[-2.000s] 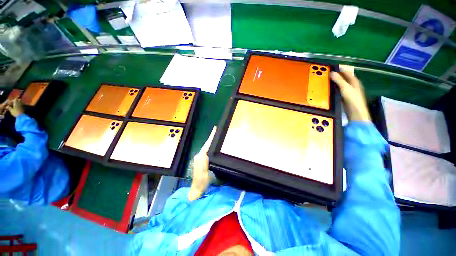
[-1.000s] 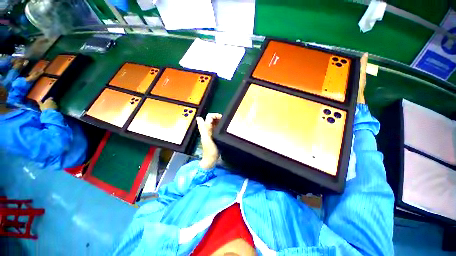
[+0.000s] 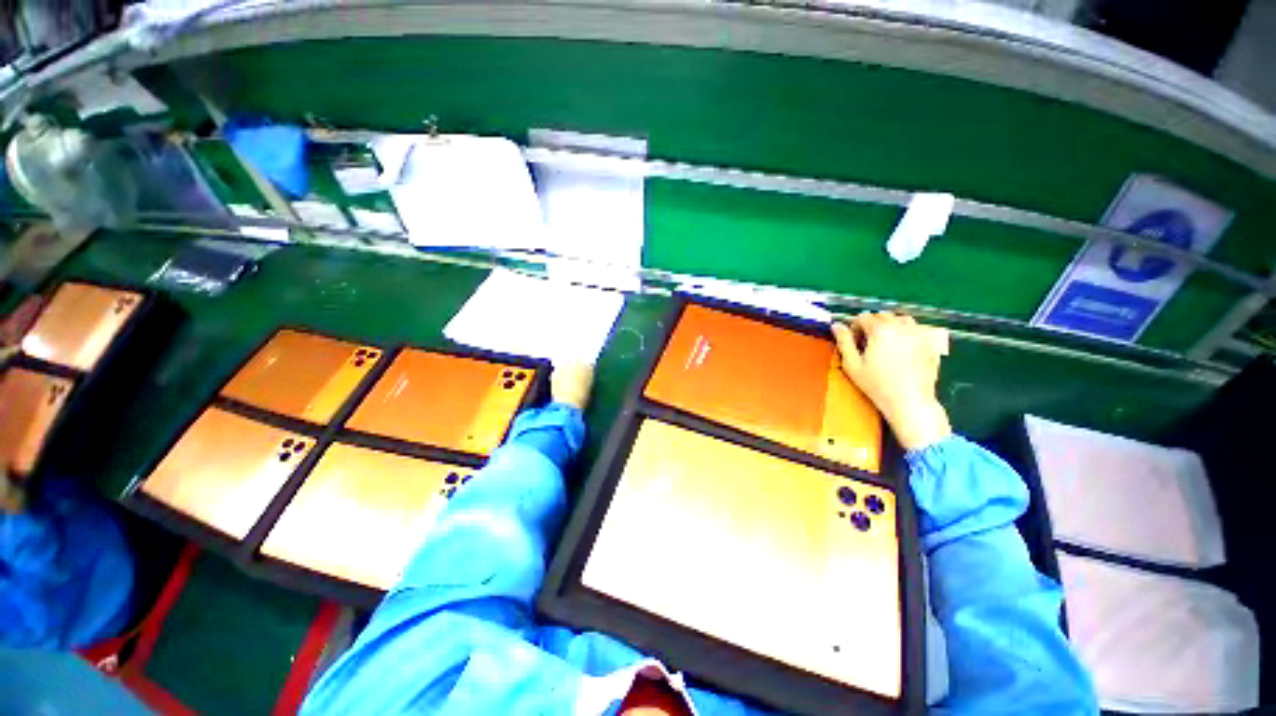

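A black tray (image 3: 553, 604) lies in front of me, with a pale gold back cover (image 3: 742, 546) in its near pocket and an orange back cover (image 3: 742, 371) in its far pocket. My right hand (image 3: 896, 367) lies over the far cover's right end, hiding its camera holes; whether it grips cover or tray is unclear. My left hand (image 3: 571, 381) is between the trays, at the near edge of the loose white sheets (image 3: 525, 319); its fingertips are unclear. My left sleeve crosses the neighbouring trays (image 3: 301, 450), which hold orange and pale gold covers.
A covered tray (image 3: 1038, 497) with pinkish-white sheets is at the right. Another person's sleeve (image 3: 70, 567) and a tray of orange covers (image 3: 84, 329) are at the far left. A red-rimmed tray (image 3: 231, 650) is below the bench edge. A rail and clipped papers (image 3: 469, 196) run along the back.
The tray I held at both sides now lies flatter and lower in view. My left hand has left its side and moved towards the white sheets. My right hand has moved onto its far right corner.
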